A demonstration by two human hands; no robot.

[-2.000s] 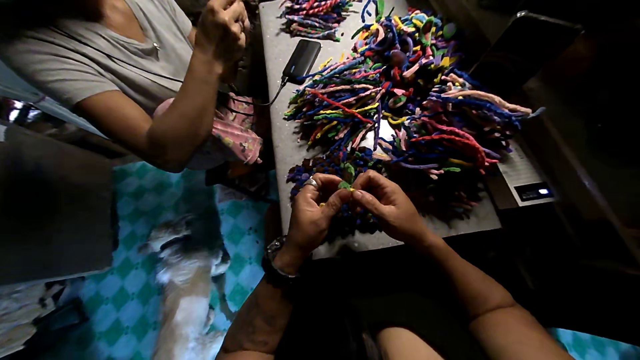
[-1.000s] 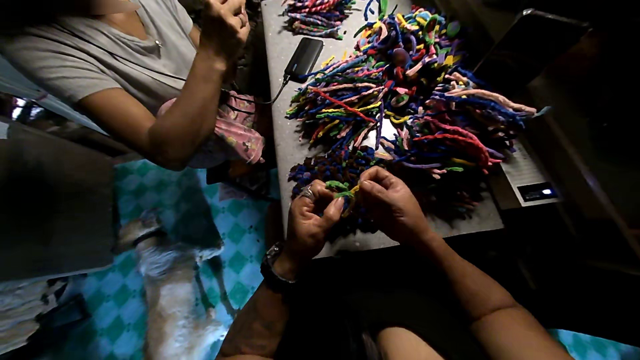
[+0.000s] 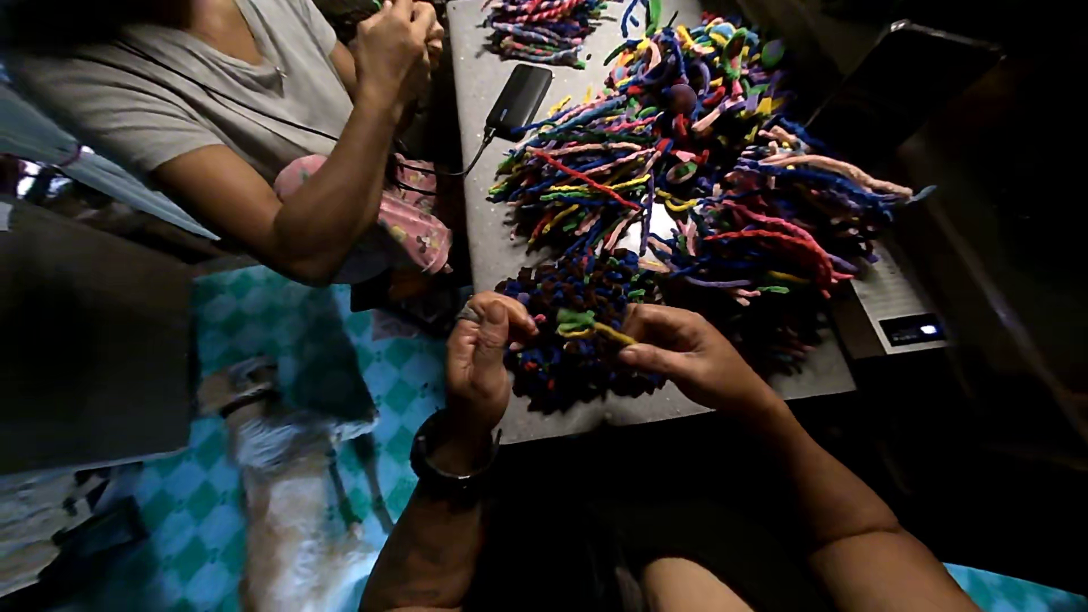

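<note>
My right hand pinches the yellow end of a small green-and-yellow knotted strand between thumb and fingers; the green part points left. My left hand is raised just left of the strand, apart from it, thumb and fingertips close together. A tiny pink bit shows at its fingertips; whether it is held cannot be told. Beneath both hands lies a pile of dark blue and brown knotted pieces. Beyond it, a large heap of multicoloured twisted fabric-like cords spreads over the grey table.
A black power bank with a cable lies on the table near a smaller cord bundle. A co-worker's arm is at the left edge. A dog lies on the checked floor. A device with a lit display stands at right.
My left hand has let go of the green-and-yellow piece and moved left from it. One second ago both hands were close together at the piece. The dog's position on the floor has shifted.
</note>
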